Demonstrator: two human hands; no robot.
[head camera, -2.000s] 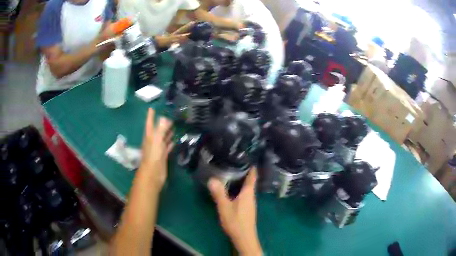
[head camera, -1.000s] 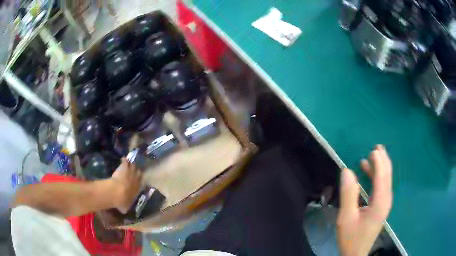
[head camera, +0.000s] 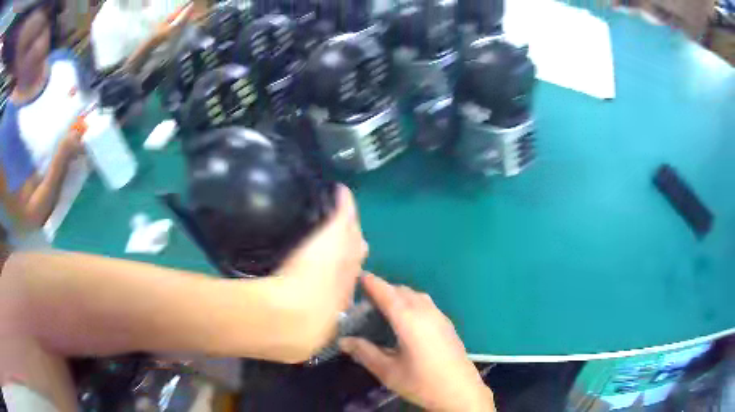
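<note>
A black-and-silver camera is held tilted over the table's near edge, its glossy black ball head to the left and its silver-grey base low towards the right. My left hand crosses in front of it and grips it between head and base; its fingertips are partly hidden and blurred. My right hand has its thumb and fingers around the base end. A flat black antenna sticks out at the head's left side.
More cameras stand behind on the green table. A white bottle, white block and crumpled wipe are left. White sheets and a black slab are right. A co-worker is at the left.
The view has swung from the carton of cameras back to the table. My left hand has come up from the carton and a camera is now between both hands. My right hand has closed on its base.
</note>
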